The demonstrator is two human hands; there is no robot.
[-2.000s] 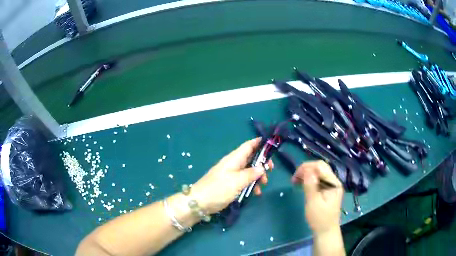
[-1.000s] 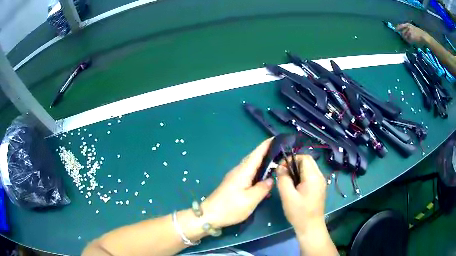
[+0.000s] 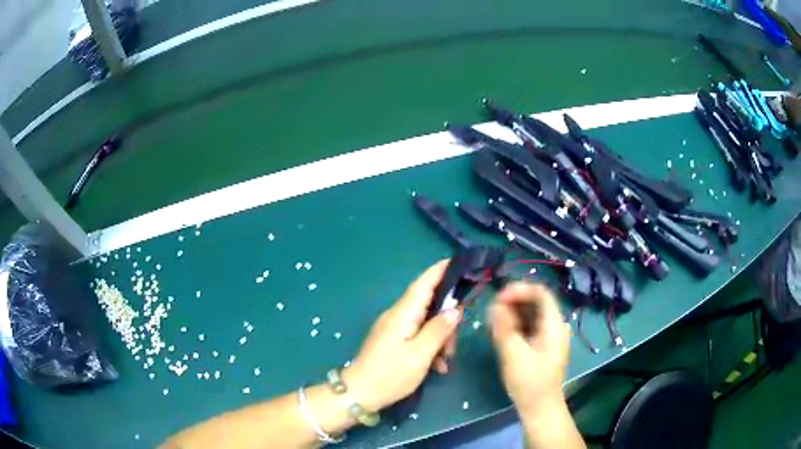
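Observation:
My left hand (image 3: 406, 338) holds a black curved housing (image 3: 450, 285) near the bench's middle, its bulbous end up and its lower part mostly hidden by the hand. Thin red wires (image 3: 527, 261) run from the thick end to the right. My right hand (image 3: 531, 338) is just right of the housing, blurred, with the fingers bent; a dark shape shows between them, but I cannot tell if it is the tweezers. A pile of black housings (image 3: 584, 206) with red wires lies to the right.
Small white pieces (image 3: 119, 311) are heaped and scattered at left beside a black plastic bag (image 3: 48, 307). One housing (image 3: 92, 171) lies on the green belt beyond the white strip (image 3: 290, 180). More black and blue housings (image 3: 746, 110) lie far right. A black stool (image 3: 663, 412) stands below.
The view has shifted slightly. My right hand has moved a little away from the housing's thick end, and the dark tool is less clear. The other person's forearm at upper right has withdrawn.

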